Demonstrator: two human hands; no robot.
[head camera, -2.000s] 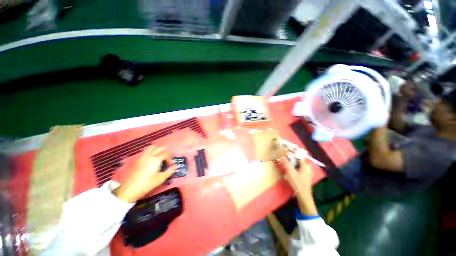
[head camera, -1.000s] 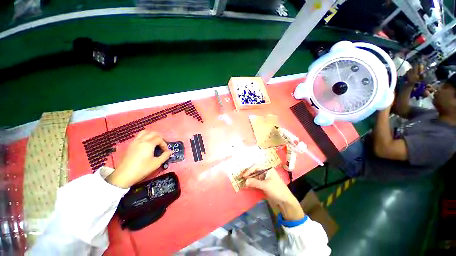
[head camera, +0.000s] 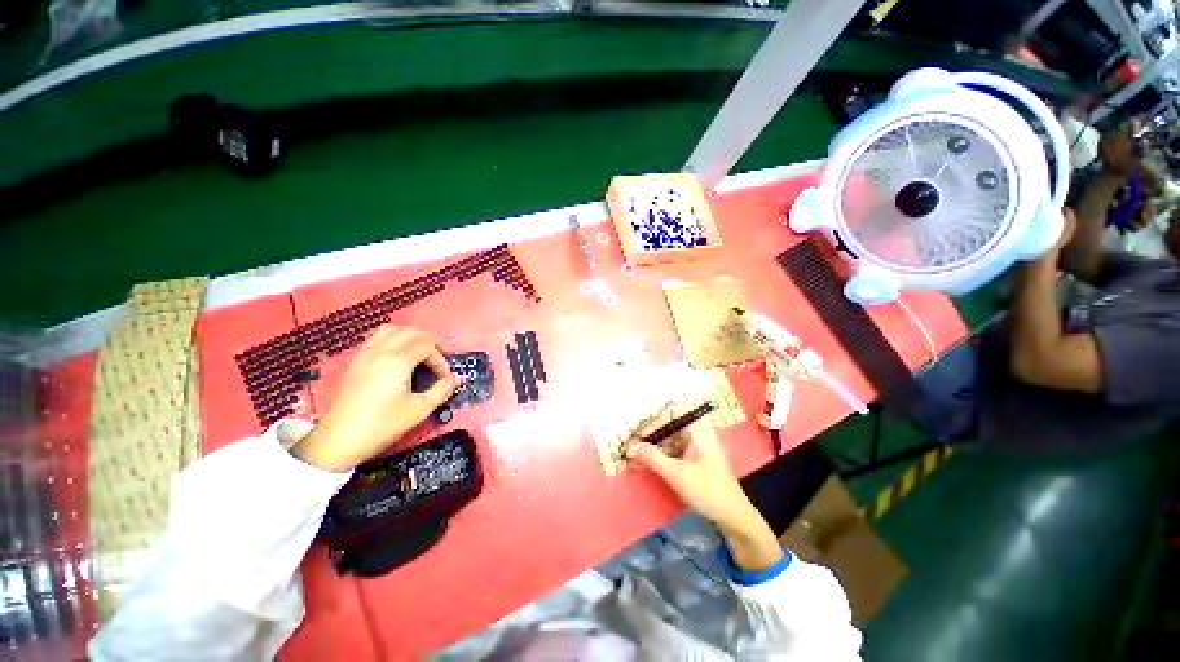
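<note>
My left hand (head camera: 379, 397) holds the left end of a small dark circuit board module (head camera: 467, 378) low over the red mat. My right hand (head camera: 686, 468) grips a thin dark pen-like tool (head camera: 678, 423), its tip at the pale yellow label sheet (head camera: 608, 437). The black device housing (head camera: 404, 498) lies open side up below my left hand. Short black foam strips (head camera: 525, 367) lie right of the module. Rows of black foam pads (head camera: 375, 310) lie behind my left hand. The white glue gun (head camera: 782, 369) rests right of the label sheet.
An orange parts box (head camera: 664, 220) stands at the mat's far edge, beside a thin metal tool (head camera: 580, 241). A brown card (head camera: 705, 320), long black strip (head camera: 844, 314) and white-blue fan (head camera: 927, 194) are right. A tan sticker sheet (head camera: 145, 427) is left. A person sits beyond the fan.
My right hand has moved from the glue gun to the label sheet and now holds the dark tool there. My left hand stays at the module. The glue gun lies released.
</note>
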